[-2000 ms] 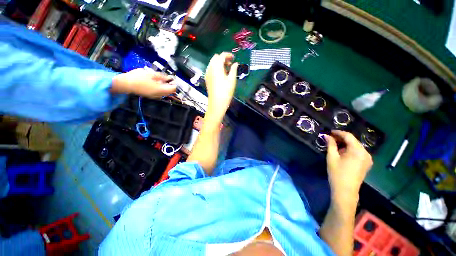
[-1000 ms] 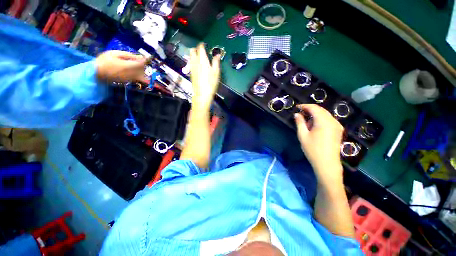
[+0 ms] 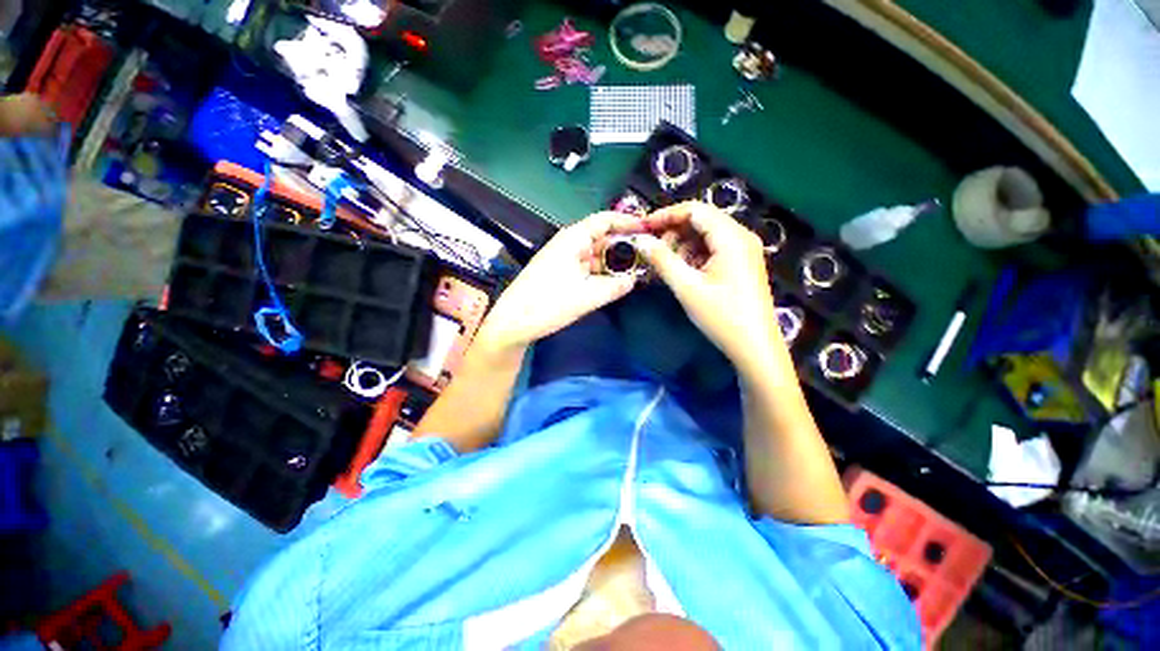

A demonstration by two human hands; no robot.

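My left hand (image 3: 560, 281) and my right hand (image 3: 716, 274) are together in front of my body, over the near edge of the bench. My left fingers hold a round watch head (image 3: 622, 256) with a dark face and a gold-looking rim. My right fingertips touch or nearly touch its right side; what lies behind them is hidden. The black compartment tray (image 3: 798, 247) lies on the green bench beyond my hands, with round pieces in several pockets. My right hand covers part of its near left side.
Black trays (image 3: 210, 413) with a blue cord (image 3: 270, 328) are at left. A perforated sheet (image 3: 642, 112), clear dish (image 3: 645, 37), squeeze bottle (image 3: 880, 225) and white pen (image 3: 945, 343) lie on the bench. A red-orange tray (image 3: 926, 541) is lower right. Another person's sleeve (image 3: 28, 216) shows at far left.
My right hand has moved left from the tray and my left hand right, so they now meet around the watch head. The other person's arm has drawn back to the left. The view has shifted.
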